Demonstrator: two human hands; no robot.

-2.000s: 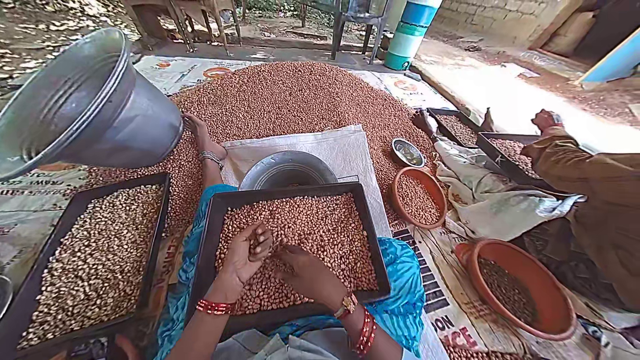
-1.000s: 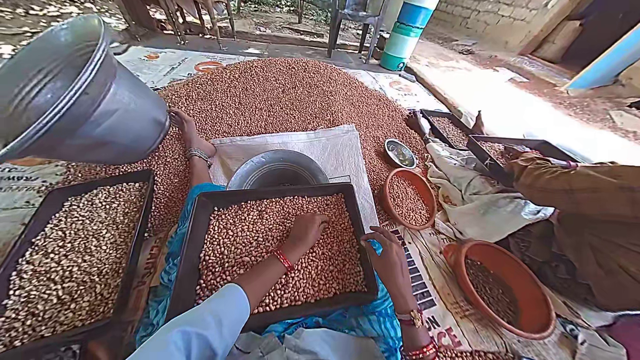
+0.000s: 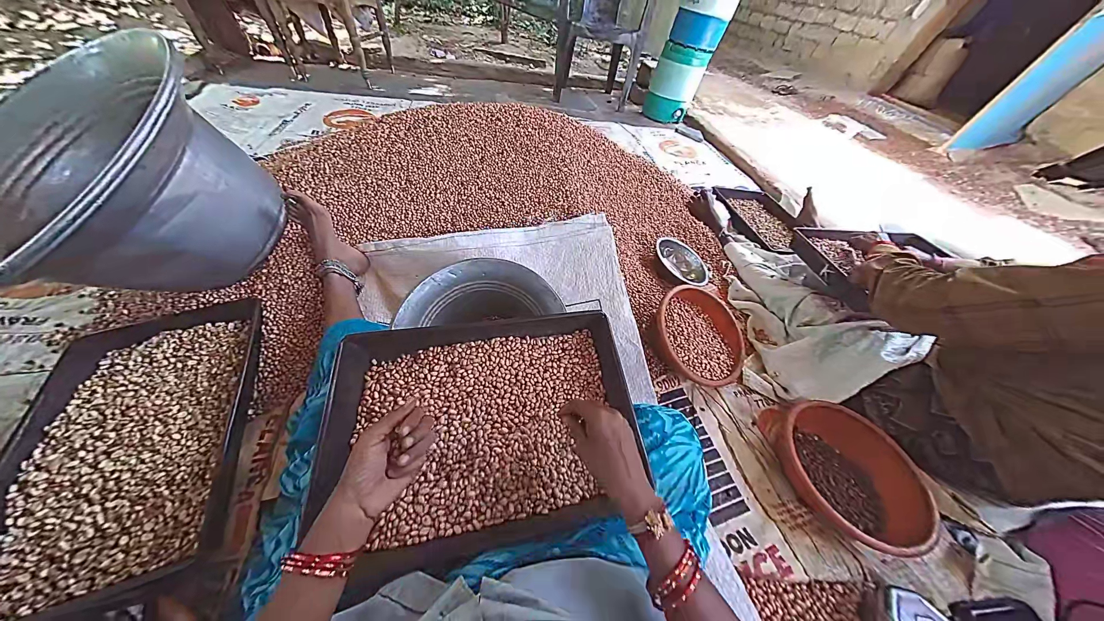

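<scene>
A dark rectangular tray filled with reddish-brown nuts or beans rests on my lap. Over its left part my left hand is held palm up with curled fingers; whether something small lies in them cannot be told. My right hand is at the tray's right side, fingertips bent down near the nuts, and what they hold is hidden. Just beyond the tray a round metal basin stands on a pale woven sack. Another dark tray of paler nuts lies to the left.
A large heap of nuts spreads ahead. A big metal tub stands at the upper left. To the right are a small metal bowl, an orange bowl of nuts and a larger orange basin. A person's sleeve reaches over trays at the right.
My left hand has moved from the middle of the tray to its left part and turned palm up. My right hand has come from the right rim in over the nuts.
</scene>
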